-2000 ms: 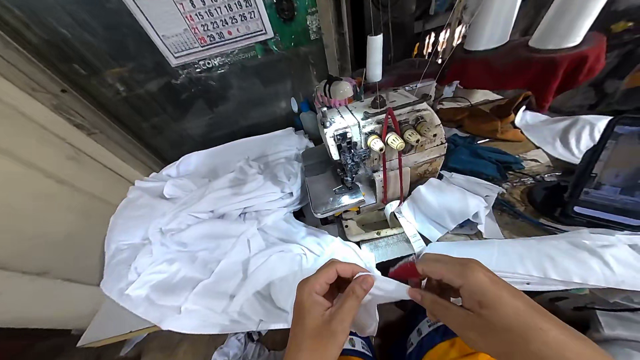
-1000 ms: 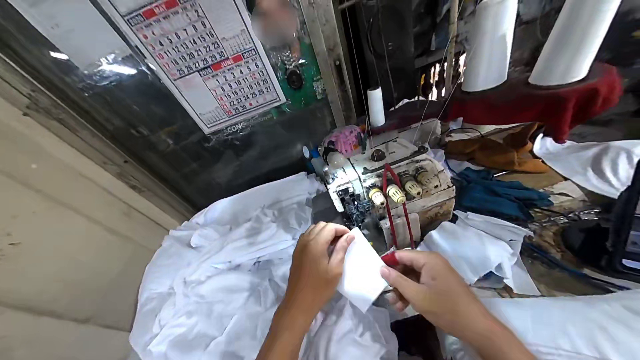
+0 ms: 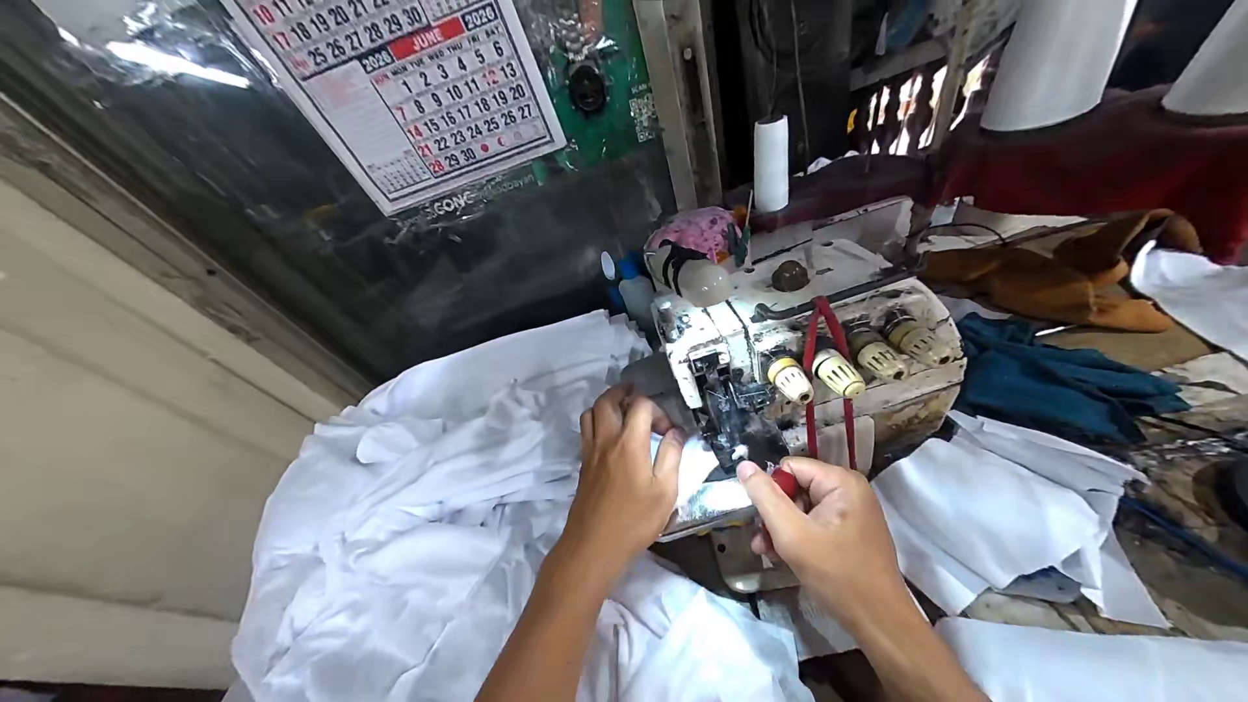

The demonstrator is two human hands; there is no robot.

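A worn white overlock sewing machine [image 3: 809, 361] stands at the centre, with a red band hanging over its tension dials. My left hand [image 3: 629, 468] holds a white fabric piece [image 3: 694, 466] at the left of the presser foot, on the metal bed. Just right of the foot is my right hand [image 3: 824, 517], its fingers closed around a small red-handled tool [image 3: 784, 482] whose kind I cannot tell. The thumb and fingertip are close to the needle area, near a bit of white cloth. A large heap of white fabric [image 3: 419, 526] lies to the left, partly under my left forearm.
White cloth pieces [image 3: 1004, 517] lie right of the machine, beside dark teal cloth [image 3: 1063, 380] and brown cloth [image 3: 1063, 283]. A thread spool [image 3: 771, 164] and large white thread cones [image 3: 1058, 63] stand behind. A wall calendar [image 3: 419, 88] hangs at the back left.
Both hands have moved from in front of the machine up to its presser foot. The white fabric piece, held up between them before, now lies on the machine bed. The view has shifted closer.
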